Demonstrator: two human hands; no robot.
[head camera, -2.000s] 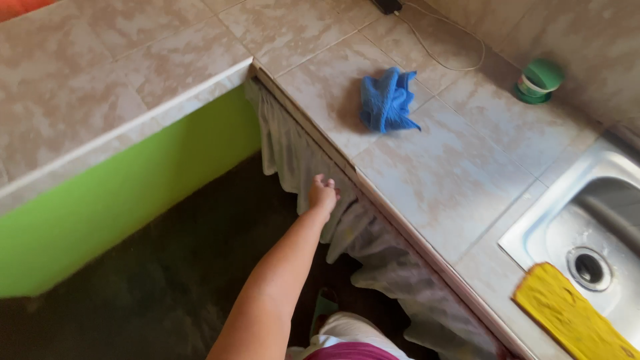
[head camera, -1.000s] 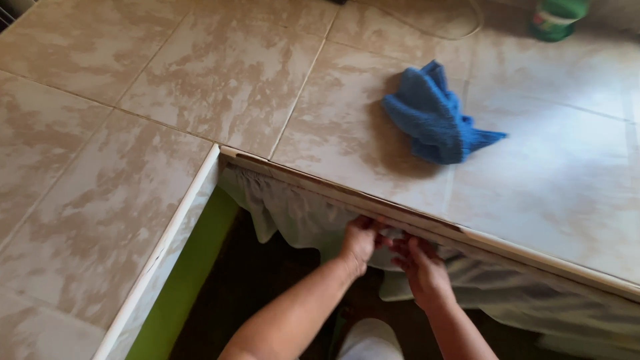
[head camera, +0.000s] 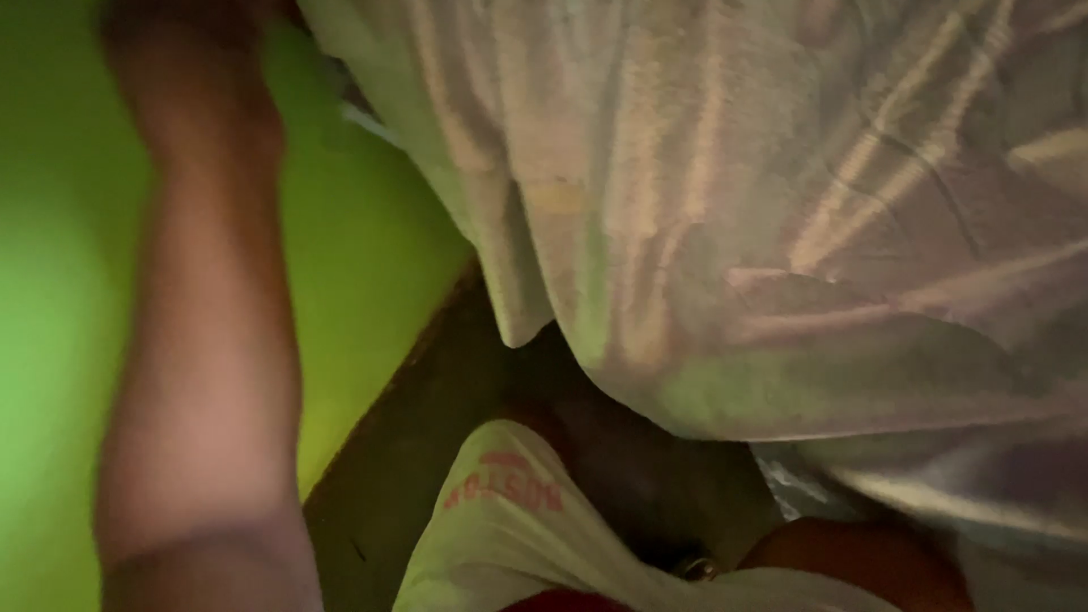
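A gathered, translucent whitish curtain (head camera: 680, 212) hangs in folds across the upper right of the view, very close. My left forearm reaches up along the left side, in front of a green wall. The dark, blurred part of my left hand (head camera: 191, 25) shows at the top edge, near the curtain's upper left edge; its fingers are hidden, so whether it holds anything cannot be told. My right hand is not in view.
The green wall (head camera: 365, 229) stands at the left and meets the dark floor (head camera: 399, 476) along a slanting edge. My knee in light printed cloth (head camera: 510, 510) is at the bottom centre. Clear plastic (head camera: 790, 484) shows under the curtain's hem at the right.
The view has dropped from the tiled counter to close before the curtain and green wall. Both hands were together at the curtain's top edge; now only my left arm shows, reaching up at the left.
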